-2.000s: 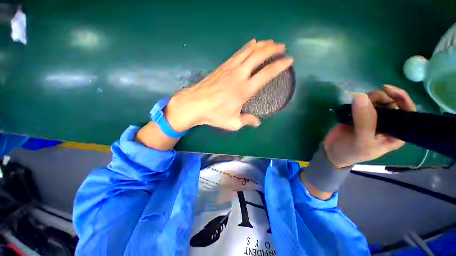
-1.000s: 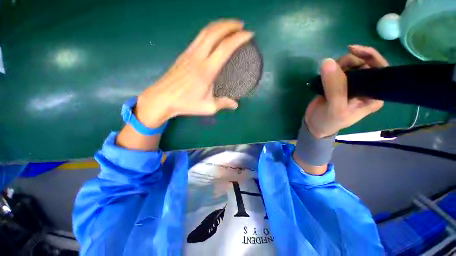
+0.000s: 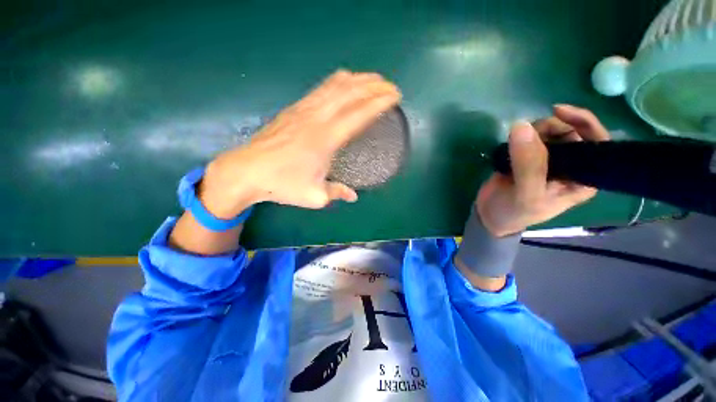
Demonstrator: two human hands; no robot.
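Note:
My left hand, with a blue wristband, lies over the left part of a round grey speckled screw dish on the green mat. Its thumb is at the near rim and its fingers reach over the far rim. My right hand, with a grey wristband, holds the thick black electric screwdriver. The driver lies roughly level, its narrow end pointing left towards the dish, apart from it. The bit is too small to make out. Whether anything is under my left palm is hidden.
A pale mint green desk fan stands at the right rear of the green bench mat. A black cable runs below the bench edge at the right. Blue bins show at the lower right.
Both hands, the dish and the driver stand further left in view than two seconds ago; the view has shifted too. My left fingers have drawn closer together over the dish. The right hand keeps its hold.

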